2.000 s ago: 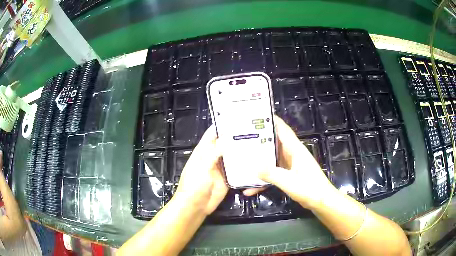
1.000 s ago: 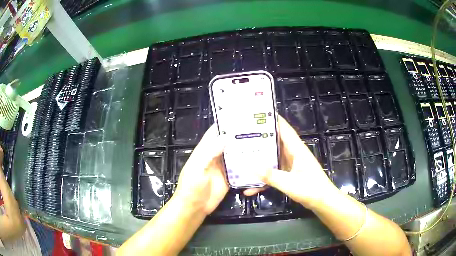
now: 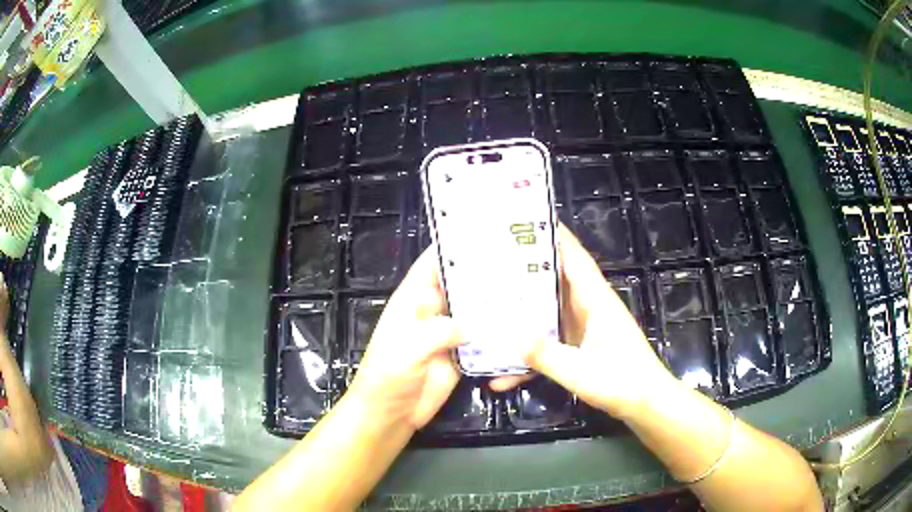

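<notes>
A smartphone point(image 3: 495, 250) with a pale rim and a bright white screen is held upright over the black blister tray point(image 3: 600, 110). The screen shows small green and red marks like a message page. My left hand point(image 3: 410, 345) grips the phone's lower left side, its thumb over the lower screen. My right hand point(image 3: 600, 340) holds the lower right side, its thumb at the screen's bottom edge. Fingers behind the phone are mostly hidden. The tray's rectangular pockets look empty where they show.
Left are a clear blister tray point(image 3: 190, 300), ribbed black stacks point(image 3: 90, 330), a white ring point(image 3: 58, 238) and a pale slatted fan-like thing point(image 3: 16, 215). Far right are a filled parts tray point(image 3: 870, 250) and a yellow cord point(image 3: 872, 140). A person's arm point(image 3: 18, 420) shows lower left. A green conveyor point(image 3: 400, 35) runs behind.
My left thumb has moved onto the lower screen. The phone has shifted slightly up and right. The dark line of text on the screen is gone.
</notes>
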